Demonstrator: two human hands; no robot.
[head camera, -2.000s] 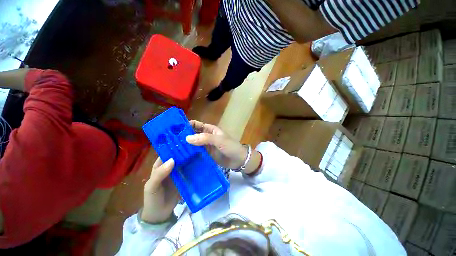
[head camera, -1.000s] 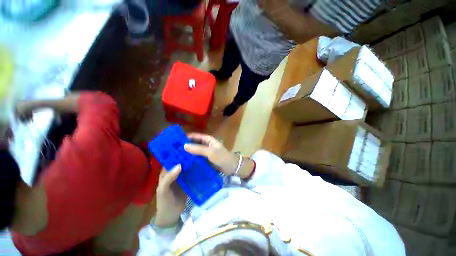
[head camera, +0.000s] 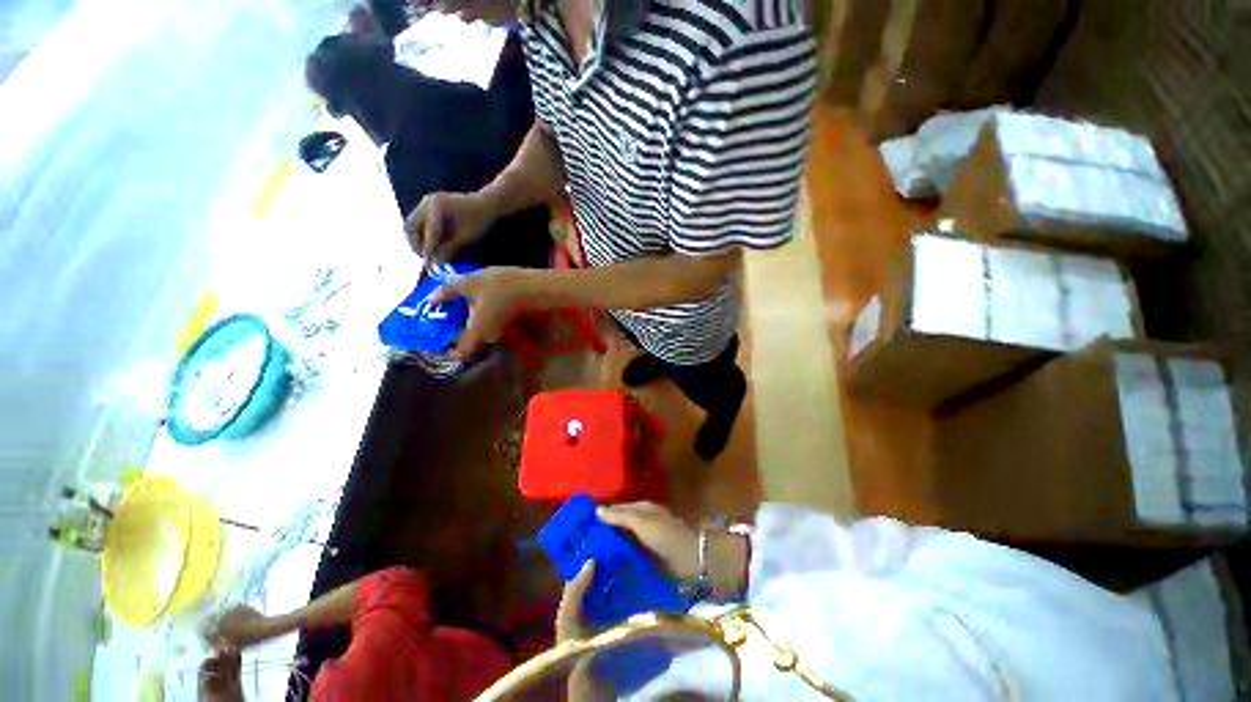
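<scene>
A blue moulded tray is held low, near the bottom centre of the view. My right hand, with a bracelet at the wrist, grips its upper right side. My left hand grips its lower left side and is partly hidden behind a gold-coloured curved band at the bottom edge. The tray's recesses are blurred, so I cannot tell whether anything lies in them.
A person in a striped shirt stands ahead, holding another blue tray. A red stool, a white table with teal and yellow basins, a red-clothed person and open cartons surround me.
My view has swung up and left, bringing the table, basins and the other person's blue tray into view. My hands and tray now sit lower in the picture, still together.
</scene>
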